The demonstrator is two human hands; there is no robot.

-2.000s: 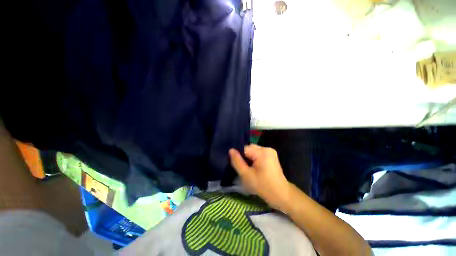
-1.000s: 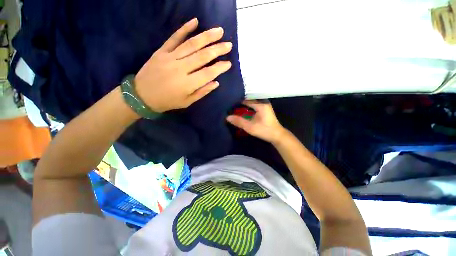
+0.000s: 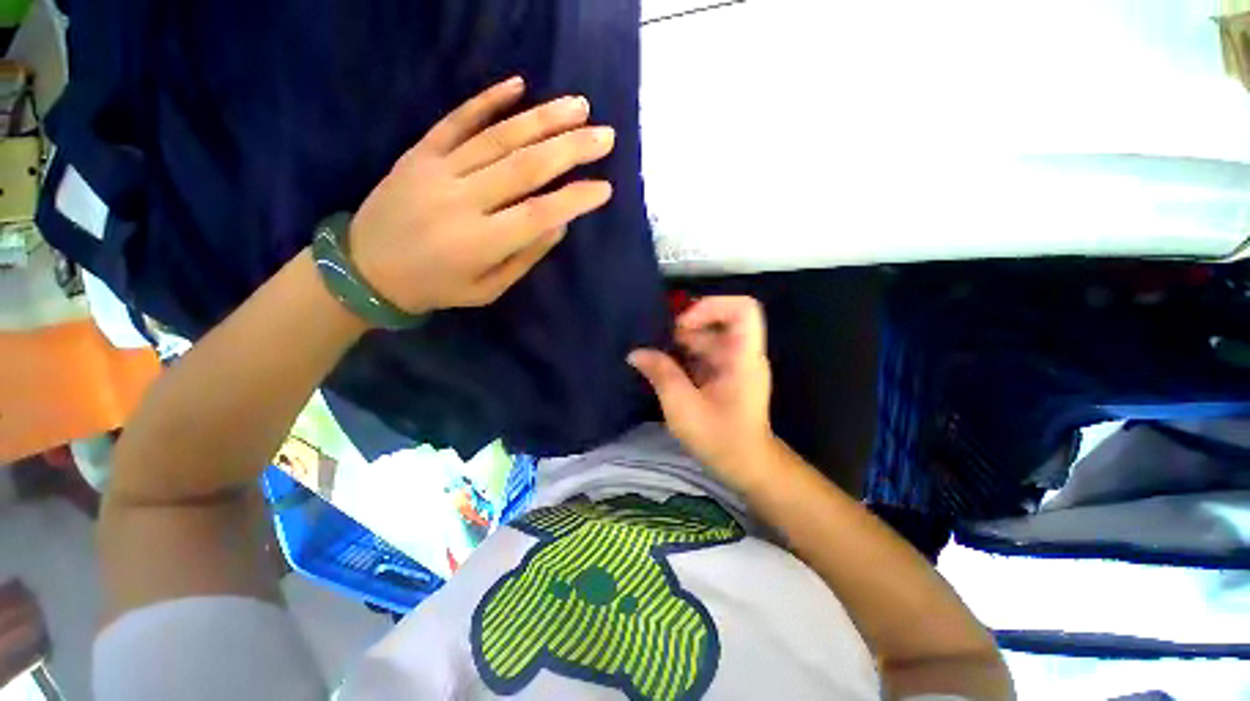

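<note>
The navy garment (image 3: 576, 295) lies in a broad heap over the left of the table and hangs over its front edge towards my lap. Its straight right edge runs down beside the white tabletop. My left hand (image 3: 459, 206) lies flat on top of the cloth, fingers spread, with a dark green bangle on the wrist. My right hand (image 3: 720, 384) is at the garment's right edge, just below the table rim. Its thumb lies on the cloth and its fingers are bent at the edge, partly blurred. The needle area is out of view.
The white table (image 3: 891, 137) extends right. Grey, white and navy pieces (image 3: 1124, 582) hang or lie at lower right. A blue basket (image 3: 343, 541) with pale contents stands by my left side. An orange-brown board (image 3: 69, 390) is at far left.
My left hand came onto the cloth after the first frame and has since shifted slightly left. My right hand has turned more upright and sits slightly lower than one second ago.
</note>
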